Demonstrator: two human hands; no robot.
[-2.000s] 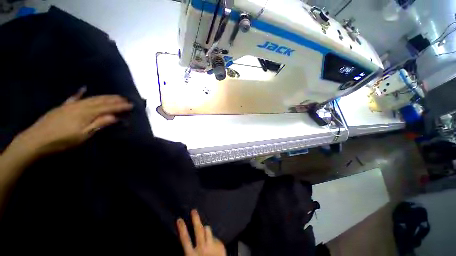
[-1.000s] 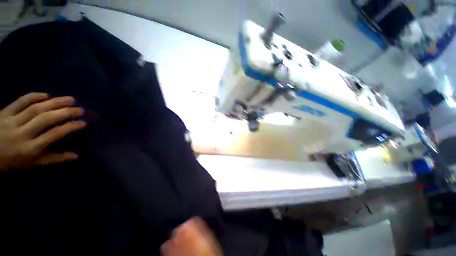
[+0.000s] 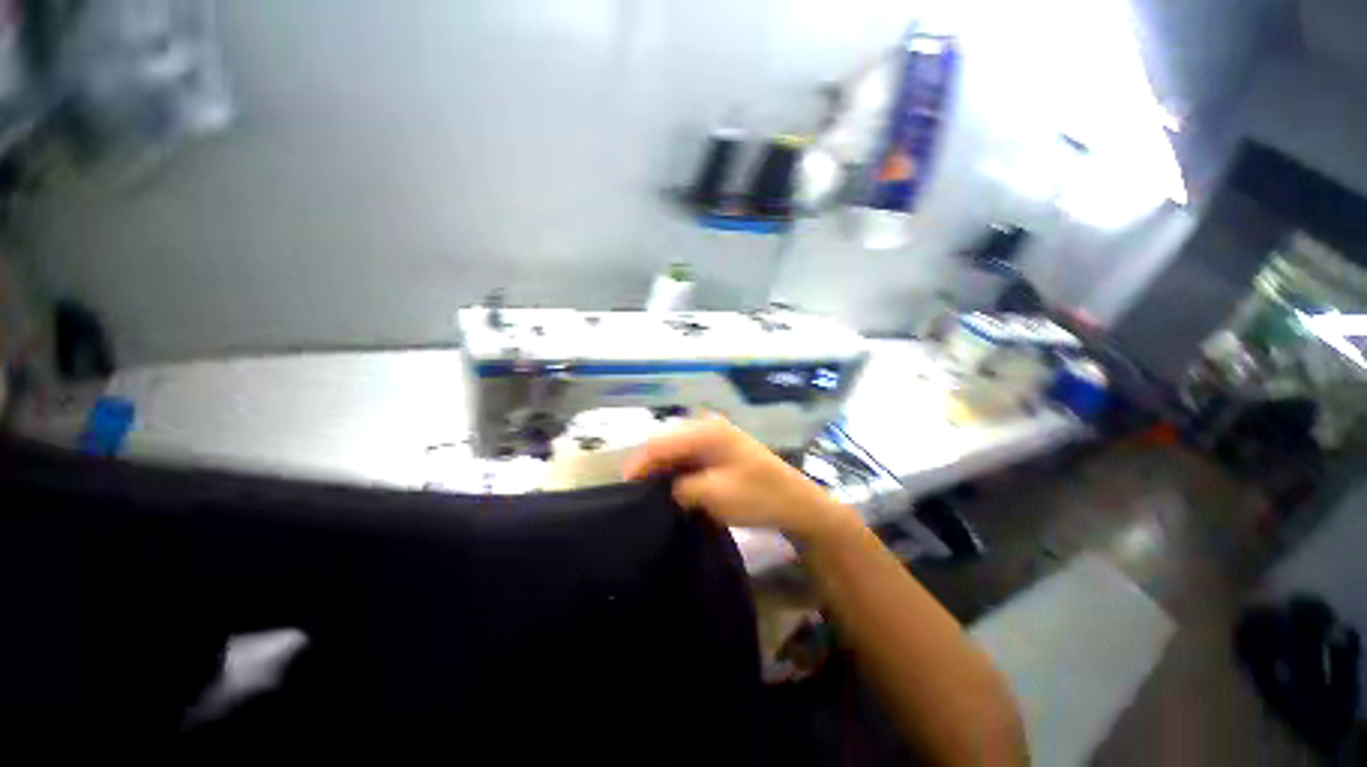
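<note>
Black fabric garment piece [image 3: 450,599] is raised in front of me and fills the lower left of the view, its top edge stretched across. My right hand [image 3: 712,468] pinches its upper right corner between thumb and fingers. My left hand is not visible. A small white patch [image 3: 255,667] shows on or in a gap of the cloth; I cannot tell which. The white sewing machine [image 3: 660,342] with the blue stripe stands behind the cloth. The cloth and my hand hide part of its bed. The picture is blurred.
The white table [image 3: 285,412] runs behind the cloth. A thread cone [image 3: 670,288] stands behind the machine head. Dark thread spools [image 3: 747,173] are on the wall. A second machine [image 3: 1002,360] is at the right. A pale board [image 3: 1072,659] lies low at the right.
The view has tilted up and back. The black cloth has been lifted off the table and lap. My right hand has risen with its corner. My left hand has gone out of sight.
</note>
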